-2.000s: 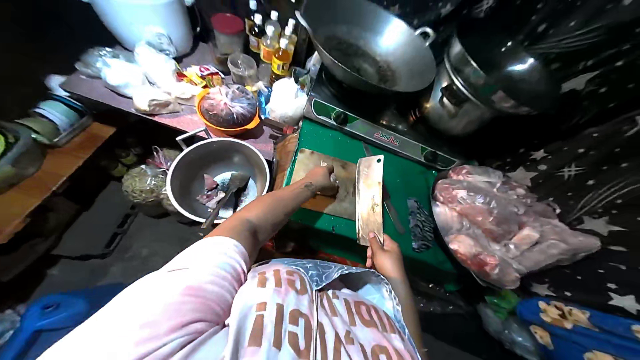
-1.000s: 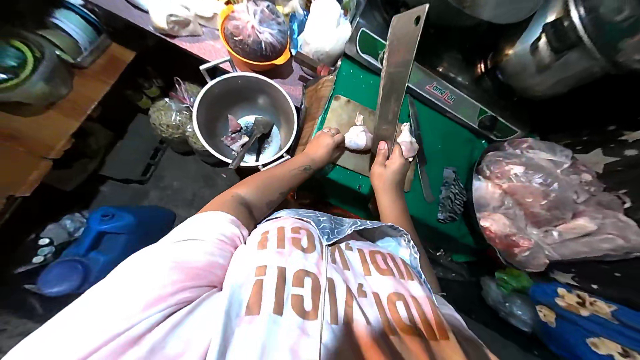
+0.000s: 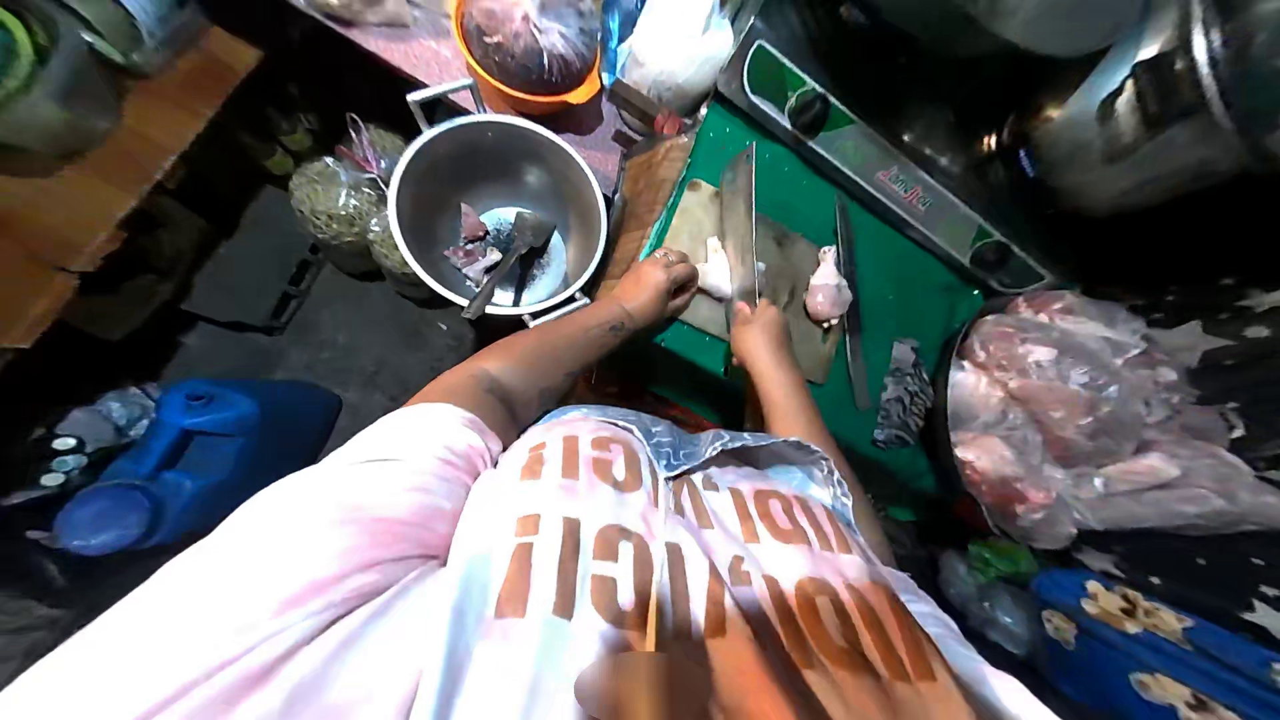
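My right hand (image 3: 760,335) grips the handle end of a broad cleaver (image 3: 740,220), its blade upright over a wooden cutting board (image 3: 782,240). Just left of the blade, my left hand (image 3: 658,285) has its fingers at a pale piece of raw chicken (image 3: 714,270); whether they grip it or only touch it is unclear. A raw chicken drumstick (image 3: 827,288) lies on the board's right side, beside a long narrow knife (image 3: 853,310) on the green surface.
A metal pot (image 3: 410,190) with meat pieces and a spatula stands left. Bagged raw meat (image 3: 1070,420) fills a dark container at right. A gas stove (image 3: 890,170) borders the green surface (image 3: 900,260). A blue jug (image 3: 230,430) is lower left.
A second ago my right hand was at the drumstick with the cleaver; the drumstick now lies apart from it. The cleaver has moved left, beside the piece near my left hand.
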